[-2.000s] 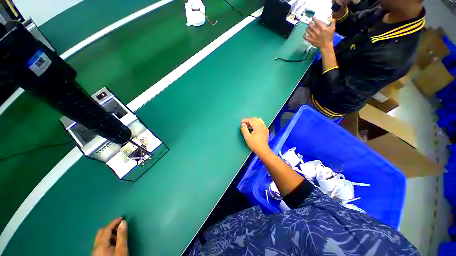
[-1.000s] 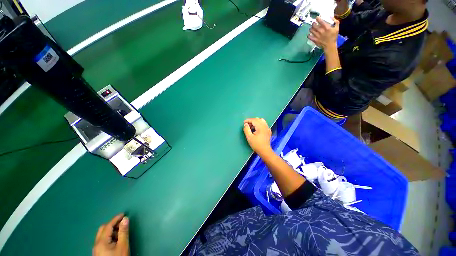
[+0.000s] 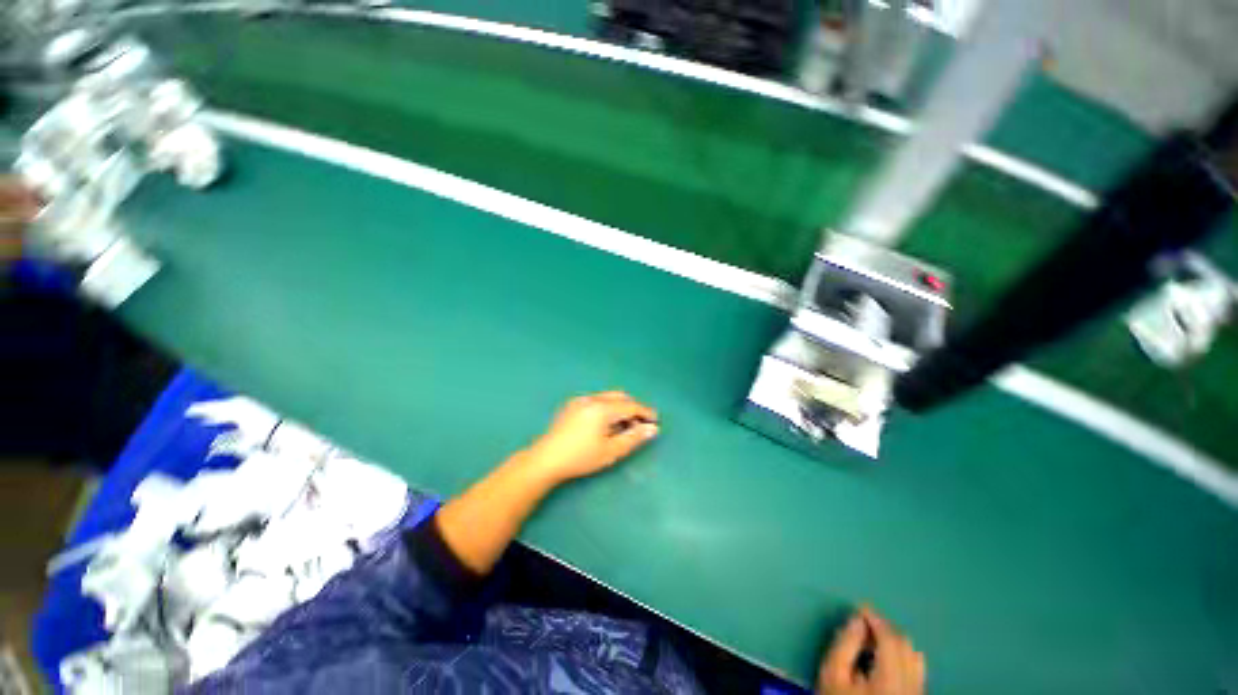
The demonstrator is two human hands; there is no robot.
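Note:
The view is blurred. My left hand (image 3: 597,435) rests on the green bench surface (image 3: 679,543) at the centre, fingers loosely curled, with no object visible in it. My right hand (image 3: 872,659) is at the bottom edge, partly cut off, also loosely curled with a dark gap between thumb and fingers and nothing visible in it. The silver-grey screw feeder (image 3: 855,340) stands on the bench beyond and between my hands. The thick black electric screwdriver (image 3: 1059,292) slants down to the feeder's right side. Neither hand touches them.
A blue tote (image 3: 68,618) heaped with white parts (image 3: 258,543) is at lower left. More white parts (image 3: 109,163) are piled at far left, beside a person's dark sleeve (image 3: 68,367). A white unit (image 3: 1178,319) stands on the darker green belt at right.
The view has swung left. The right-hand tote and the black-jacketed person have left the picture; the heaped left tote has come in. Both hands look similarly curled on the bench.

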